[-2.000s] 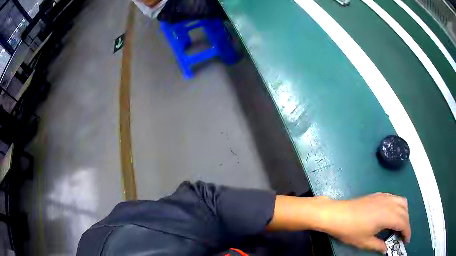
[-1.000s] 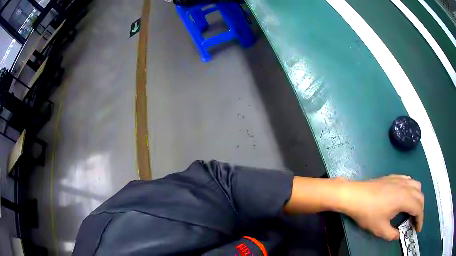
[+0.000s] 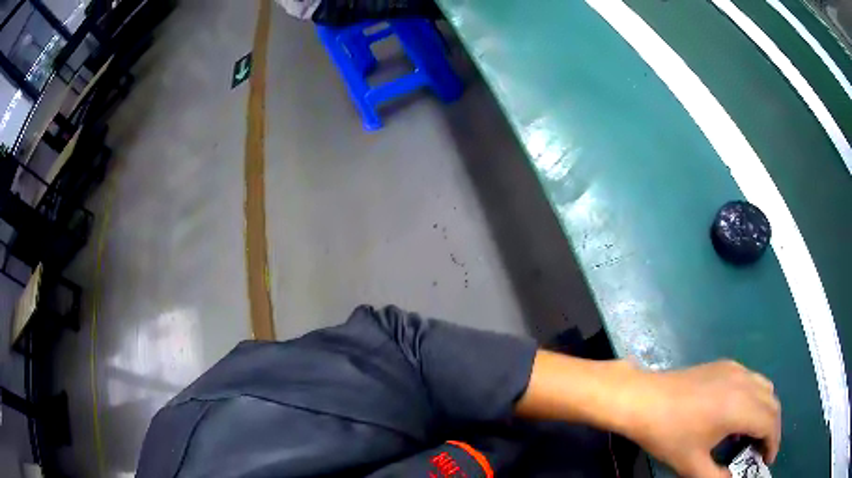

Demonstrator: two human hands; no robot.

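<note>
My left hand [image 3: 715,411] is bare and rests low over the green bench [image 3: 645,224] at the lower right. Its thumb and fingers are closed on the end of a white-silver strip with dark markings [image 3: 750,463]. A dark part shows between the fingers and the strip. The rest of the strip is cut off by the bottom edge. A rounded, shiny black lump [image 3: 741,231] sits on the bench beyond my hand, beside a white line. My right hand is out of the picture.
White lengthwise lines [image 3: 724,131] run along the bench. A blue stool [image 3: 397,75] stands on the grey floor left of the bench, with part of a seated person's dark clothing [image 3: 374,9] above it. Dark tables line the far left.
The view has shifted back and forth. Against one second ago, less of the strip shows and my left hand sits lower in the picture, still holding it. The lump keeps its place beside the line.
</note>
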